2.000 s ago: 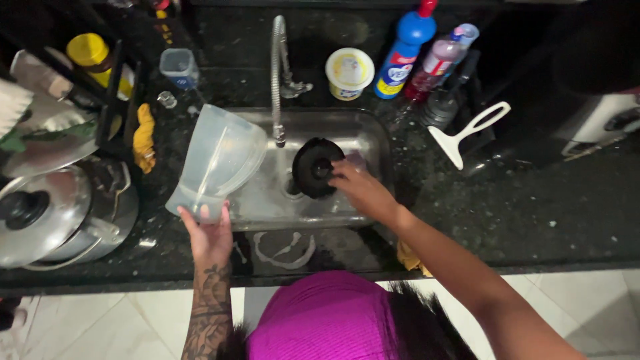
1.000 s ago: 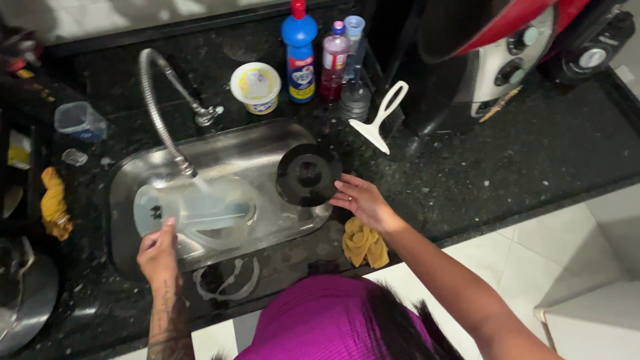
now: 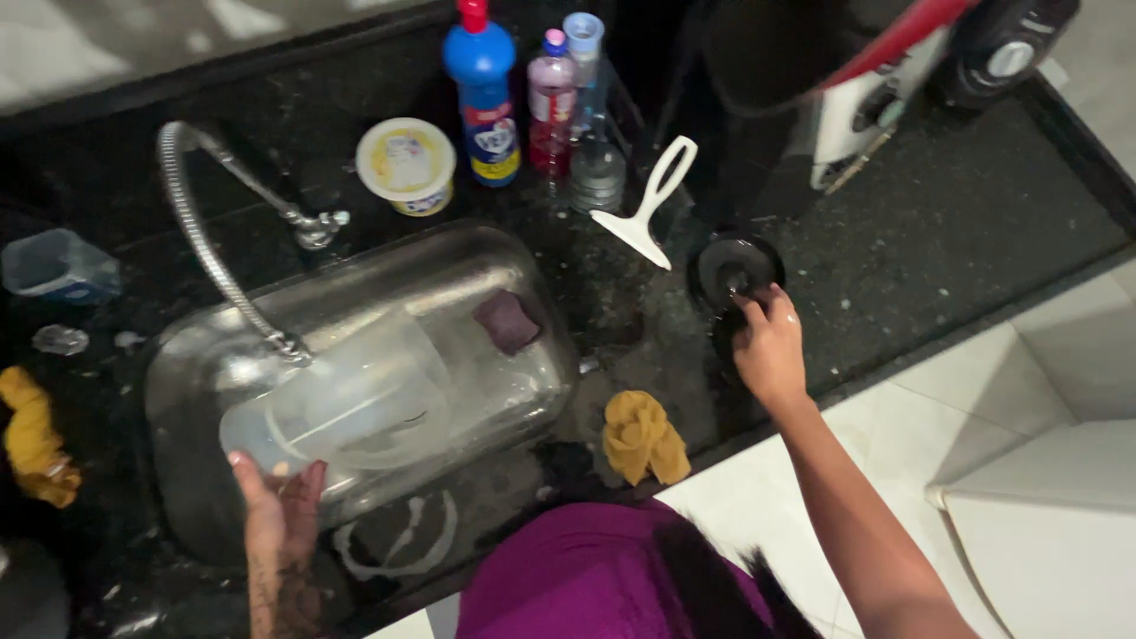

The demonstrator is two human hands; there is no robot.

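Observation:
My left hand (image 3: 279,497) grips the near end of a translucent plastic container (image 3: 364,399), which lies tilted in the stainless steel sink (image 3: 461,257) below the spout of the flexible metal faucet (image 3: 209,248). Out on the dark stone counter to the right, my right hand (image 3: 770,346) has its fingertips on a round black lid (image 3: 737,266), at its middle. A dark purple sponge (image 3: 507,321) rests in the right part of the sink. Between the sink and my right arm lies a crumpled yellow cloth (image 3: 643,437).
Behind the sink stand a margarine tub (image 3: 406,164), a blue detergent bottle (image 3: 486,106) and a bottle of red liquid (image 3: 551,111). A white squeegee (image 3: 652,204) lies near the black lid. At the left are a clear plastic cup (image 3: 60,266) and another yellow cloth (image 3: 37,444).
My right hand has carried the black lid from over the sink to the counter on the right. The container, held up two seconds ago, is down in the sink. The view has shifted right.

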